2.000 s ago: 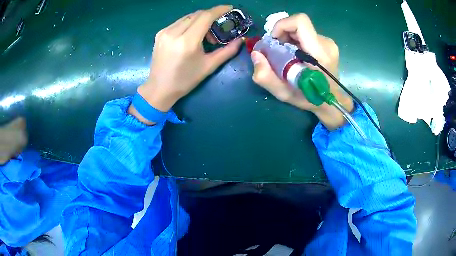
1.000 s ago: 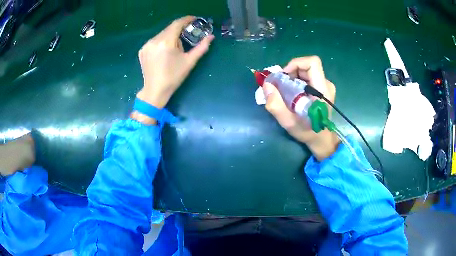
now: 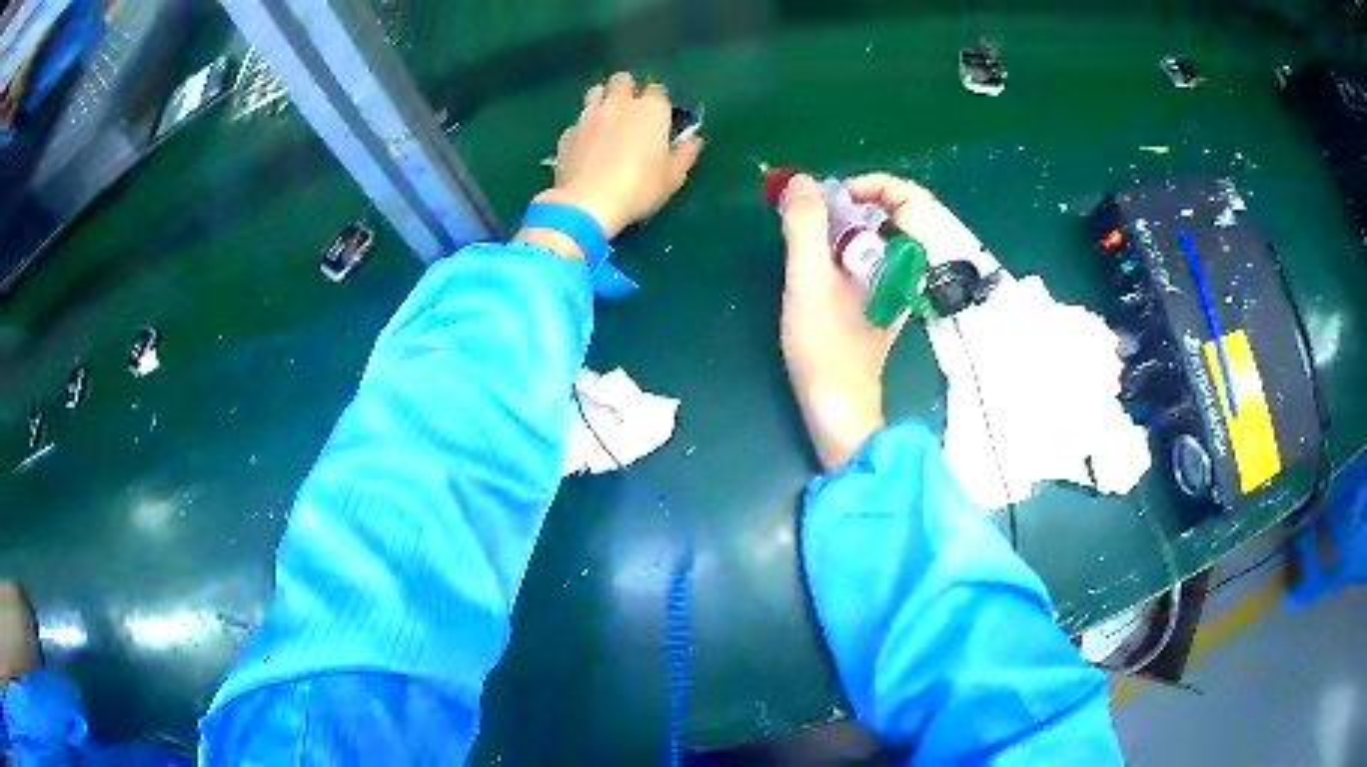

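My left hand (image 3: 618, 162) reaches over the far part of the bench. A dark watch housing (image 3: 684, 123) shows between its thumb and fingers, mostly hidden by the hand. My right hand (image 3: 834, 307) grips the dispensing syringe (image 3: 858, 247). The syringe's red hub and thin needle point up and left, and its green cap (image 3: 897, 282) faces me. The needle is apart from the housing. Another dark unit (image 3: 957, 285) lies on the white cloth (image 3: 1042, 393), beside my right hand.
A black dispensing controller (image 3: 1222, 352) with a red light stands at right. Several waiting units, such as one at left (image 3: 346, 250) and one at the far side (image 3: 982, 68), lie on the bench. A metal post (image 3: 360, 120) stands upper left. A crumpled white wipe (image 3: 622, 420) lies near my left sleeve.
The view has shifted right, bringing the controller fully in. My left hand has turned palm down over the housing, hiding most of it. My right hand still grips the syringe, now close to the cloth.
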